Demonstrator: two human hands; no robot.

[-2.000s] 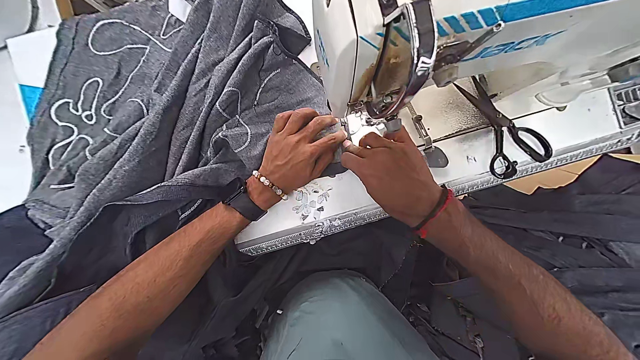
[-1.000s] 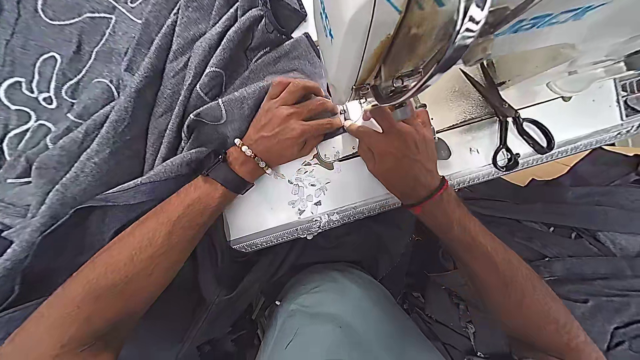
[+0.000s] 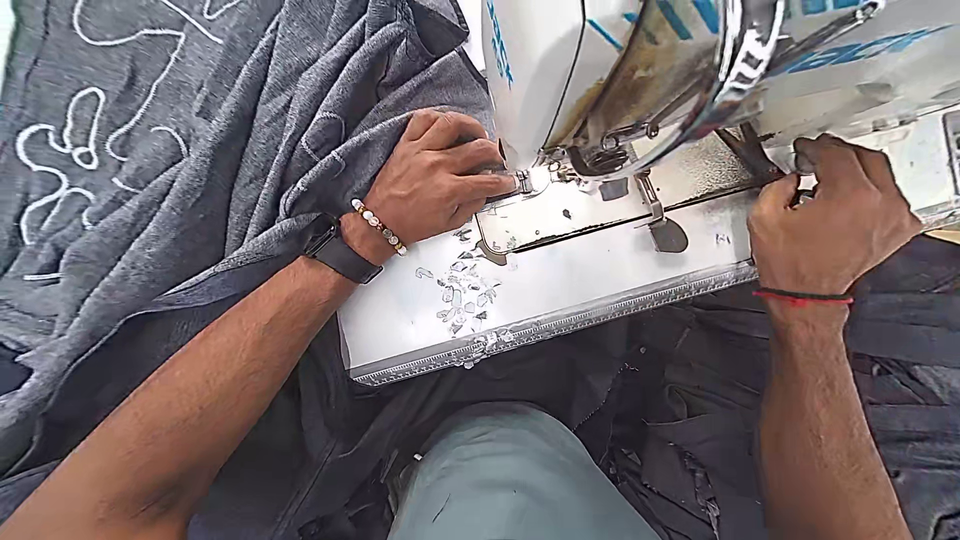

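A sewing machine (image 3: 540,67) with a white head stands at the upper right. Grey knit fabric (image 3: 247,112) lies bunched at its left, with white cord or thread looped over the far-left part. My left hand (image 3: 442,172) holds the fabric's edge close beside the presser foot (image 3: 532,180), fingers pressed down. My right hand (image 3: 832,210) is on the scissors' handles at the right, its fingers curled round them; the blades (image 3: 746,150) point up and left, and the loops are mostly covered.
Small fabric or paper scraps (image 3: 465,292) lie on the white machine bed (image 3: 562,281), which has a measuring tape (image 3: 615,311) along its front edge. A metal guide (image 3: 660,225) sits right of the needle area. Dark fabric pieces (image 3: 697,405) hang below the bed.
My right hand has left the presser foot area and moved right, onto the scissors that lay on the bed. My left hand remains by the foot.
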